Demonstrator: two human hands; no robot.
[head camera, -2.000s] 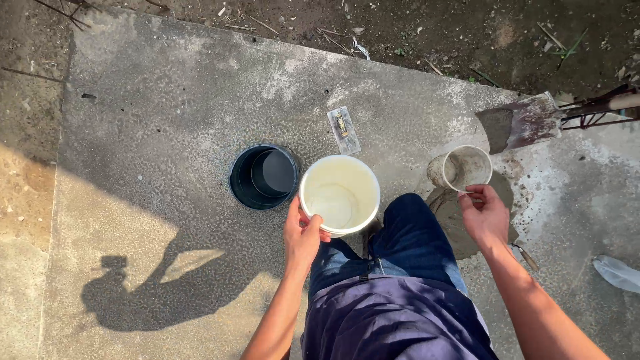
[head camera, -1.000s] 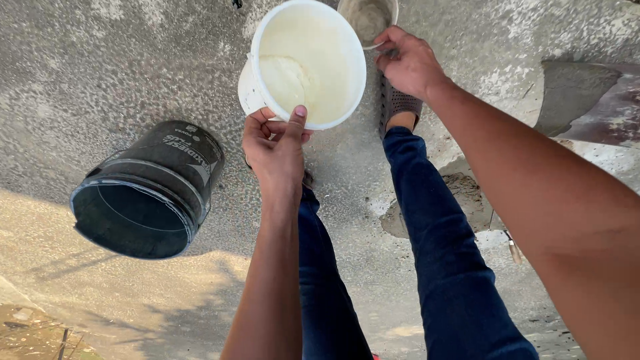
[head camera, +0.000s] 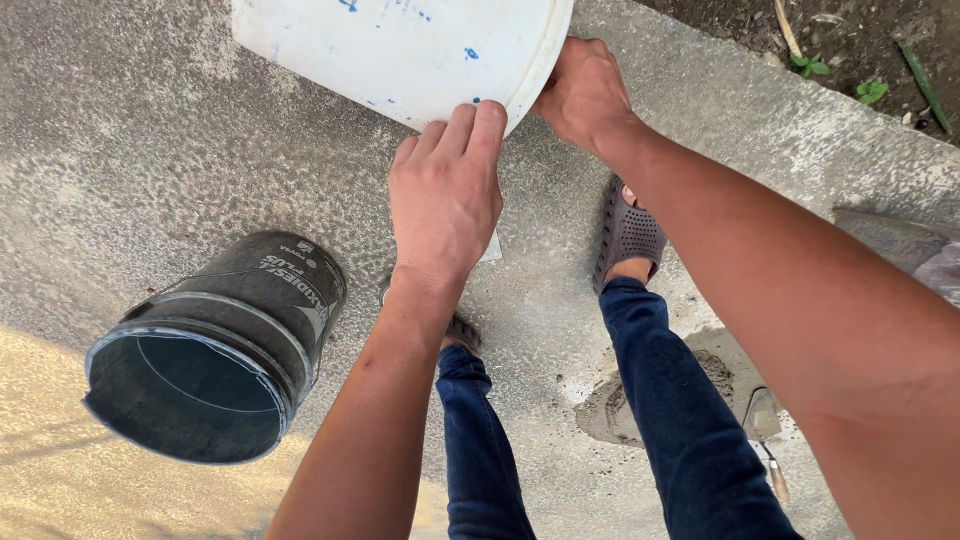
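A white plastic bucket (head camera: 405, 52) with blue paint spots is tilted on its side at the top, its rim toward the right. My left hand (head camera: 450, 180) grips it near the rim, fingers over the outer wall. At the rim's right side is my right hand (head camera: 585, 94), its fingertips hidden behind the bucket, so what it holds there cannot be seen. The smaller tub is out of sight. A black plastic bucket (head camera: 255, 315) stands on the concrete at the left, its mouth showing.
Wet mortar (head camera: 615, 412) lies on the concrete by my right leg, with a trowel (head camera: 765, 416) beside it. A shovel blade (head camera: 892, 236) rests at the right edge. My clog (head camera: 630, 236) is below my right hand. Soil (head camera: 847, 45) borders the slab at upper right.
The white bucket has been tipped from mouth up to lying sideways, showing its outer wall. The small tub at my right hand has gone out of sight. The view has moved closer and shifted.
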